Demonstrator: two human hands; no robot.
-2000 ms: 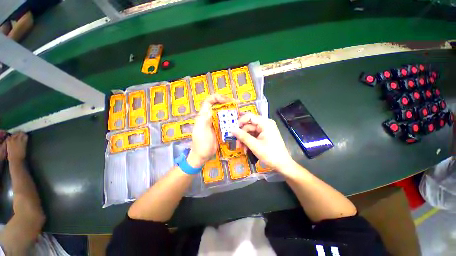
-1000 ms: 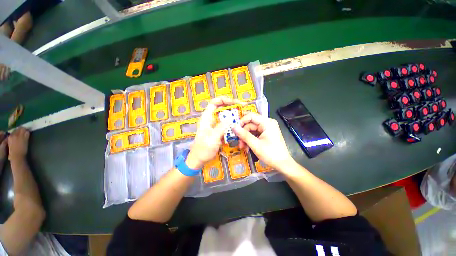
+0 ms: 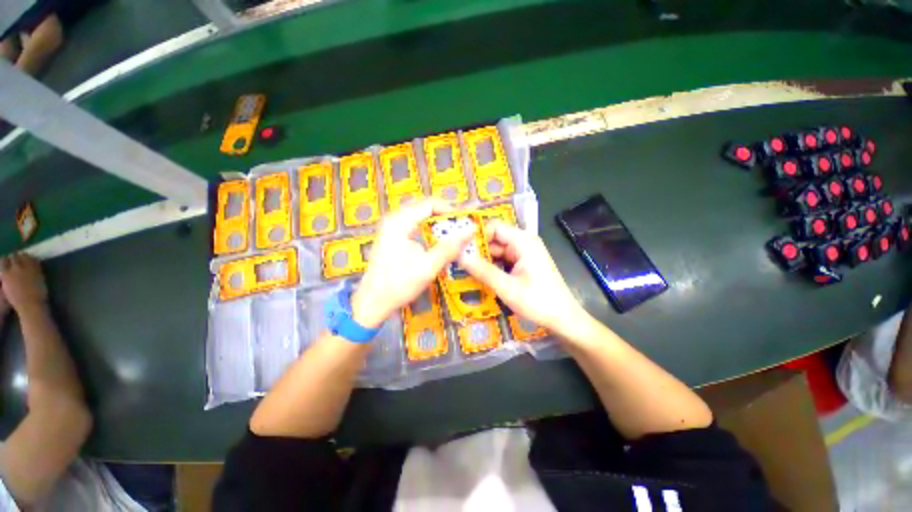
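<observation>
My left hand (image 3: 400, 262), with a blue band on the wrist, and my right hand (image 3: 518, 272) meet over the tray. Both hold a yellow-orange front housing (image 3: 468, 300) by its sides, with its lower end pointing towards me. A small white, dark-dotted insert (image 3: 452, 232) lies in or on the upper part of this housing; my left thumb presses on it and partly hides it. I cannot tell whether it is fully seated. The translucent blister tray (image 3: 230, 345) lies under my hands, with rows of orange housings (image 3: 317, 203) and some bare pockets at lower left.
A black smartphone (image 3: 611, 252) lies right of the tray. Rows of black parts with red round faces (image 3: 822, 200) stand at the far right. A yellow unit (image 3: 242, 124) and a red-faced part (image 3: 267, 133) are on the green belt (image 3: 400, 90). Another person's arm (image 3: 40, 370) rests at left.
My left hand has turned, its thumb moving onto the insert, and more of the held housing's lower part shows. The unit and red-faced part on the belt have moved left.
</observation>
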